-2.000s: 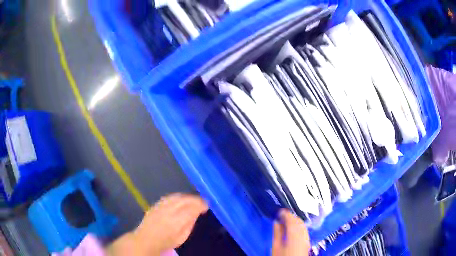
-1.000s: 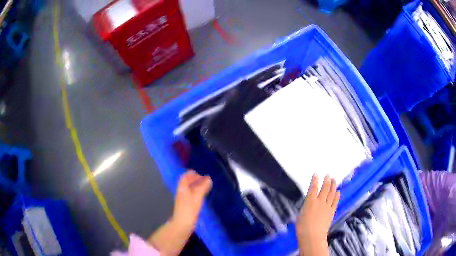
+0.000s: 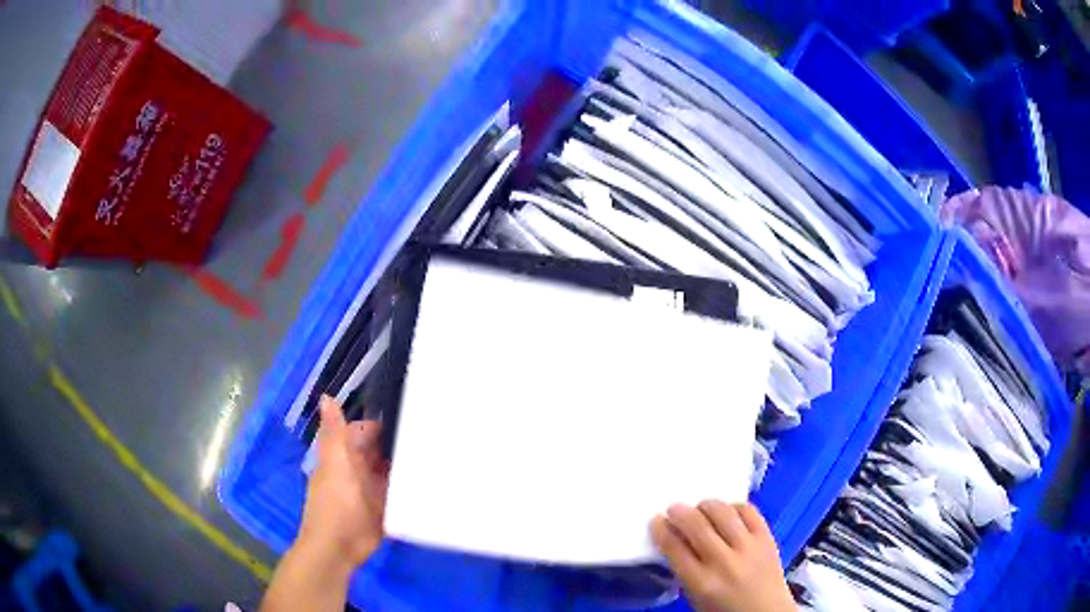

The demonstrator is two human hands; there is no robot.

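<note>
A flat white sleeve or sheet lies over a dark panel whose top and left edges show, with a small white label near its upper right. My left hand is at the left edge, gripping the dark panel beside the white piece. My right hand holds the lower right edge of the white sleeve, fingers curled on top. Both are over a blue tote packed with a row of white sleeves. More panels stand along its left side. The tote bottom under the white piece is hidden.
A second blue tote with packed white sleeves adjoins at the lower right. A person's pink sleeve is at the right edge. A red box with white lettering stands on the floor at the upper left. A yellow floor line runs at the lower left.
The white sleeve and dark panel have turned and moved left and nearer. My left hand, empty before, now grips the left edge. The red box appears farther left, and the view has shifted.
</note>
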